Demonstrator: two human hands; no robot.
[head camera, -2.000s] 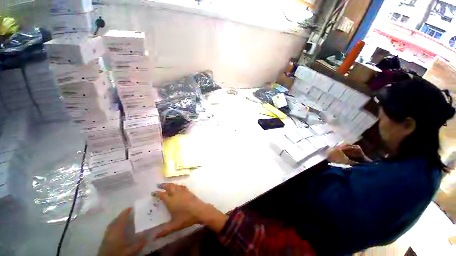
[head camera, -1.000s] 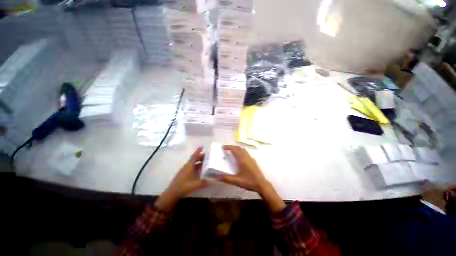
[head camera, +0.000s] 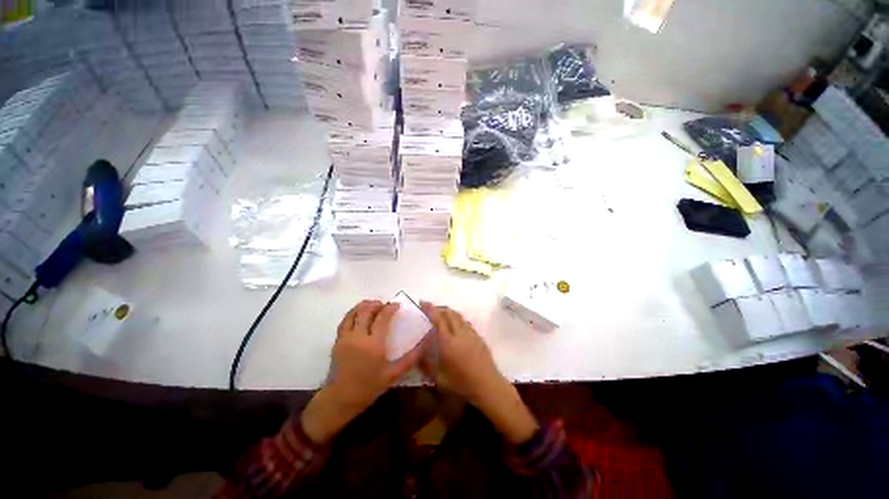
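A small white box or box part (head camera: 407, 327) is held between my two hands at the front edge of the bench, turned with a corner pointing away. My left hand (head camera: 367, 349) closes around its left side. My right hand (head camera: 462, 357) is at its right side, fingertips on its edge. The fingers hide its lower part, and I cannot tell if it is a lid or a whole box. A white retail box with a gold-yellow dot (head camera: 538, 298) lies to the right of my right hand.
Box towers (head camera: 427, 146) stand straight ahead, with yellow sheets (head camera: 472, 234) and bagged cables (head camera: 507, 122) beside them. A black cord (head camera: 283, 283) crosses the bench. A blue heat gun (head camera: 96, 219) and a dotted box (head camera: 99, 320) are left. A phone-like rectangle (head camera: 714, 217) and box rows (head camera: 775, 304) are right.
A dotted white box now lies right of my right hand, where none lay before. My hands now hold a tilted white piece, slightly further left. The view has turned from the seated co-worker to the bench.
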